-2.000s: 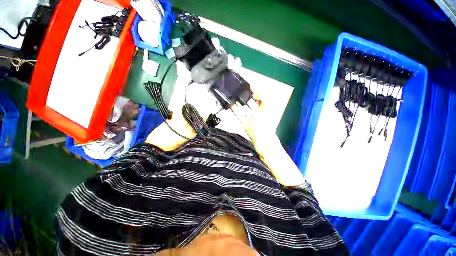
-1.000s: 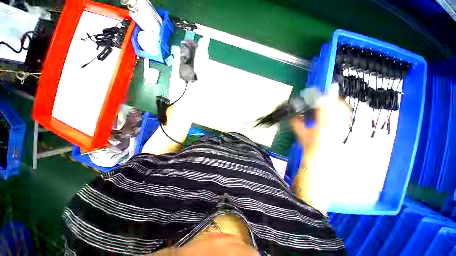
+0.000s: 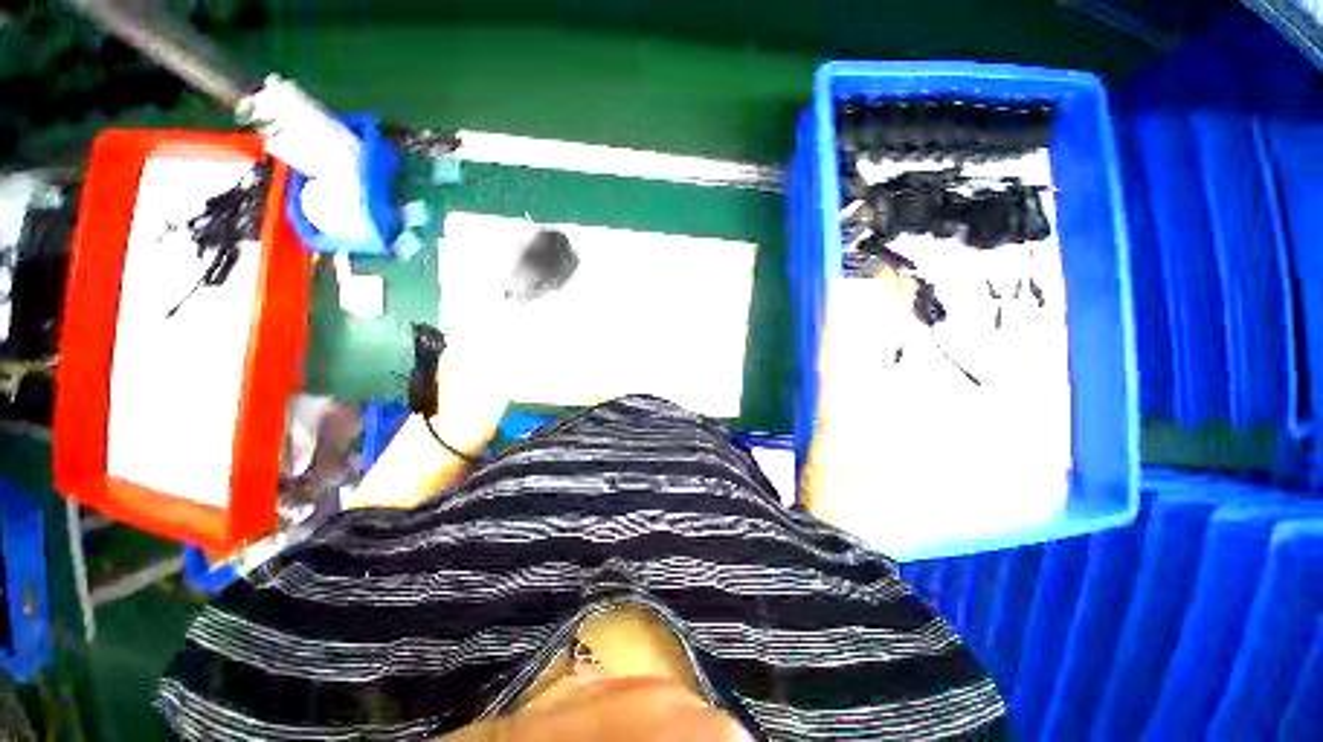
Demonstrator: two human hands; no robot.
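Note:
My left hand (image 3: 486,348) is over the left part of the white work sheet (image 3: 653,326), and its outline is washed out. A blurred dark power adapter (image 3: 547,264) is at its fingers. A black cord bundle (image 3: 424,370) hangs beside this hand. My right hand (image 3: 856,297) reaches inside the left side of the blue bin (image 3: 1110,363) and is mostly lost in glare. Black adapters (image 3: 943,131) stand in a row along the bin's far end, with cord bundles (image 3: 972,210) below them. One cord (image 3: 932,305) lies near my right hand; its grip is unclear.
The red-orange bin (image 3: 87,334) on the left holds a few black cords (image 3: 225,225). A small blue box (image 3: 370,181) with white items stands beside it. Crumpled rags (image 3: 319,435) are below. Stacked blue crates (image 3: 1212,276) are at the far right.
My right hand has moved from the blue bin's near-left edge into the bin; the adapters it carried are no longer distinct. The left adapter has moved onto the sheet. The view has turned.

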